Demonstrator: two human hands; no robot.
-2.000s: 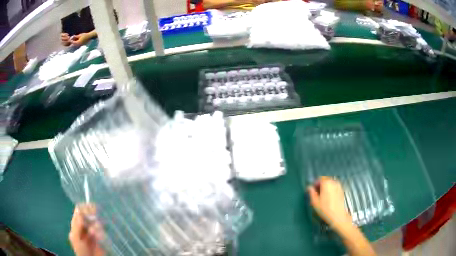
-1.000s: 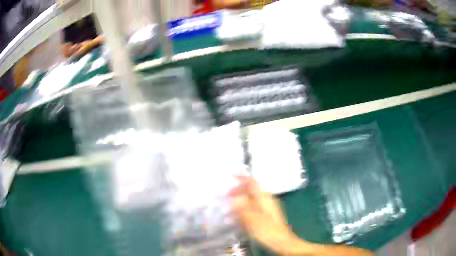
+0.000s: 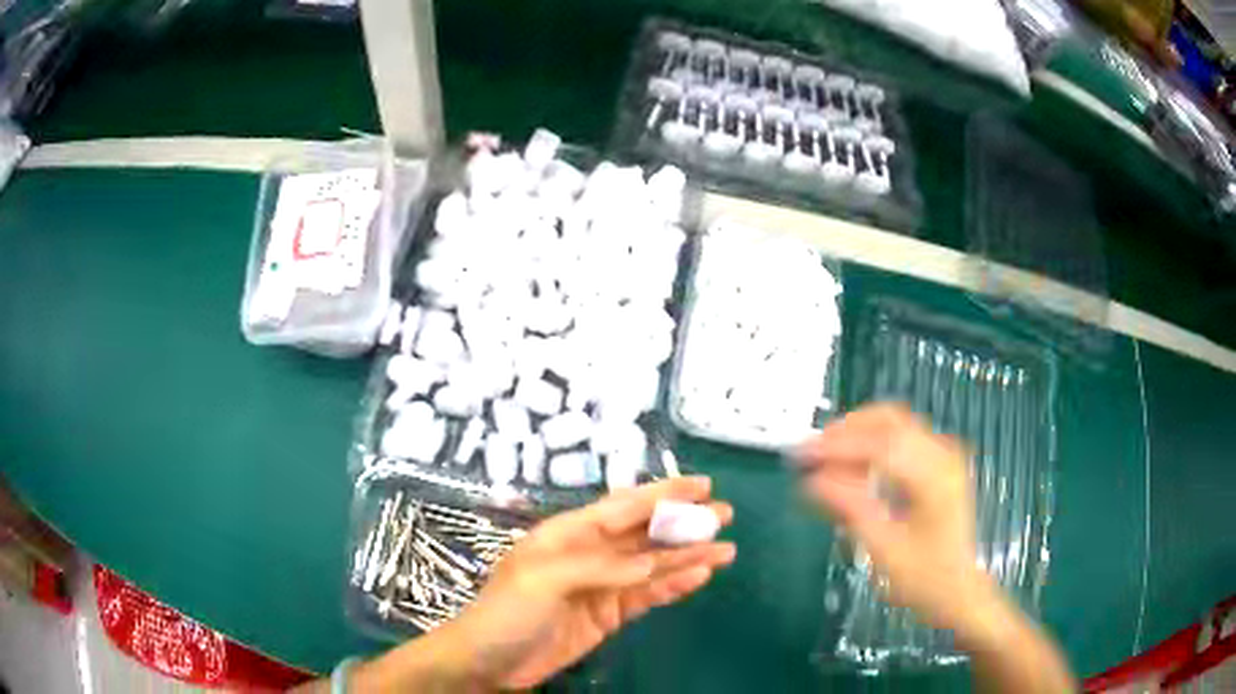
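Note:
My left hand [image 3: 583, 576] holds a chunky white plastic head [image 3: 683, 522] at its fingertips, in front of the head tray. My right hand [image 3: 895, 502] is blurred, with fingertips together at the lower right corner of the fittings box [image 3: 756, 332]; a small pale thing shows at the fingertips, too blurred to name. The head tray [image 3: 542, 312], heaped with white heads, stands in the centre. The rod tray [image 3: 427, 556] with silver metal rods lies in front of it, partly behind my left hand.
An empty grooved blister tray [image 3: 956, 393] lies at the right, partly under my right hand. A filled blister tray [image 3: 773, 122] lies behind the pale edge strip. A lidded plastic box [image 3: 319, 251] with a card stands left, near the white post [image 3: 403, 68].
The view has tilted down. My left hand has come into view with a white head. My right hand has moved right from the head tray. The large clear tray at the left is gone.

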